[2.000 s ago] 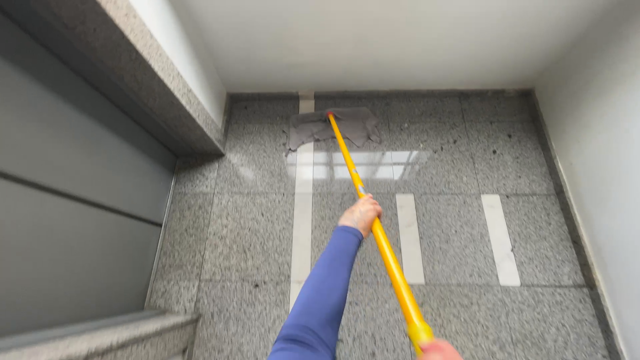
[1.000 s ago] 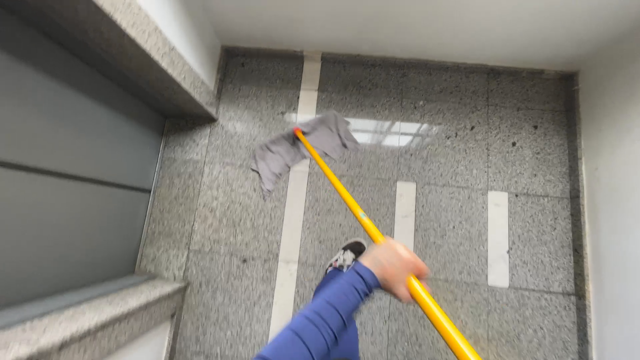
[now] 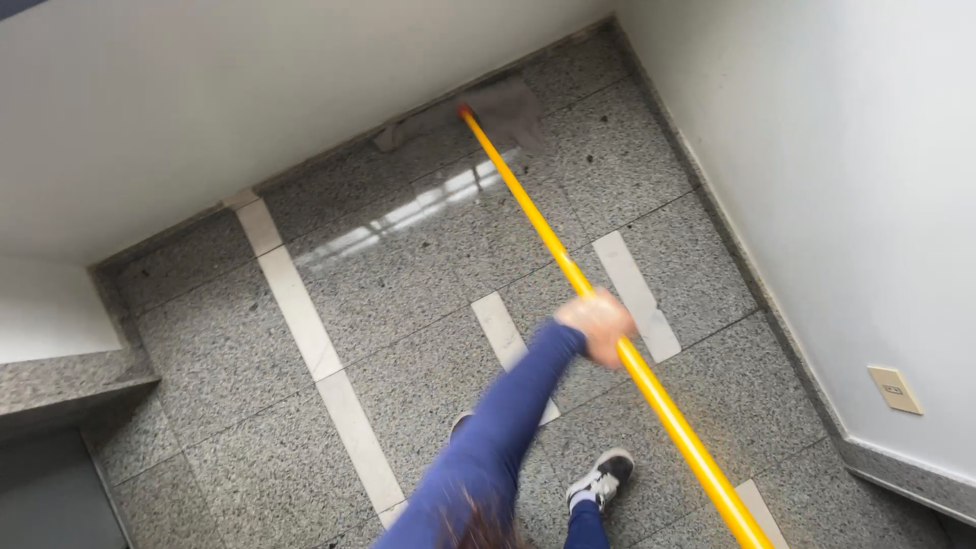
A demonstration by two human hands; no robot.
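Observation:
My left hand (image 3: 600,324), in a blue sleeve, is closed around the middle of a yellow pole (image 3: 534,213). From the lower right the pole slants up to a red joint (image 3: 463,111) at its far end. There a grey cloth (image 3: 507,114), blurred by motion, lies on the speckled granite floor close to the back wall. My right hand is out of view; the pole's near end runs out of the bottom edge.
White walls rise behind and at right, with granite baseboards (image 3: 713,183). Pale strips (image 3: 293,313) are set in the floor. A wall plate (image 3: 895,390) is at right. My sneaker (image 3: 602,479) stands below the pole. A stone ledge (image 3: 69,381) juts in at left.
The cloth has moved across the floor, away from the long pale strip and to the back wall toward the right corner. The view has turned and shifted right. My left hand stays on the pole.

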